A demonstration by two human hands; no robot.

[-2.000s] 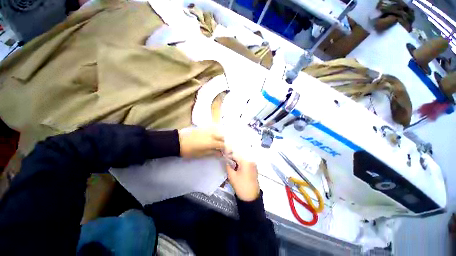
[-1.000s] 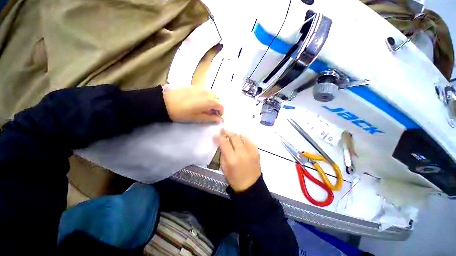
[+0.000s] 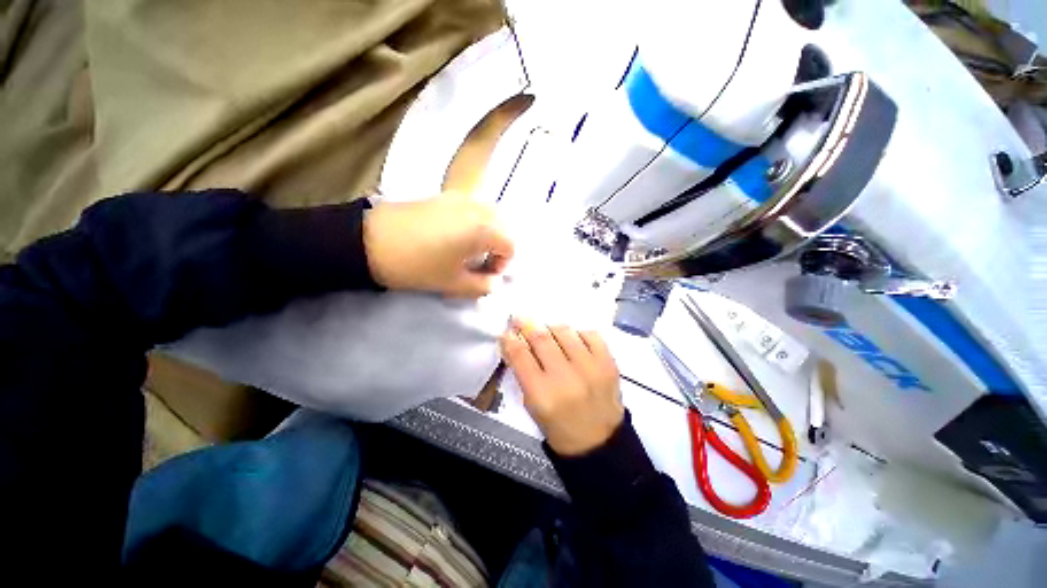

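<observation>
A white-faced cloth piece (image 3: 333, 350) lies at the table's front edge and hangs over it toward my lap. My left hand (image 3: 436, 245) is closed on its upper edge, fingertips curled. My right hand (image 3: 565, 383) pinches the same edge just below and right, close to my left fingertips. Strong glare hides the exact grip. A khaki panel (image 3: 230, 103) with a curved white facing (image 3: 427, 129) lies beyond my left arm. The needle area (image 3: 603, 233) of the white sewing machine (image 3: 930, 149) is right of my hands.
Scissors with red and yellow handles (image 3: 735, 442) lie right of my right hand. Dark tweezers (image 3: 729, 345) and a small slim tool (image 3: 820, 402) lie beside them. A crinkled clear plastic bag (image 3: 861, 517) is at the table's right end. The ruler-marked edge (image 3: 482, 436) runs below my hands.
The view has come closer to the table and machine. My hands have come together at the white piece's edge, and my right hand now pinches near my left fingertips.
</observation>
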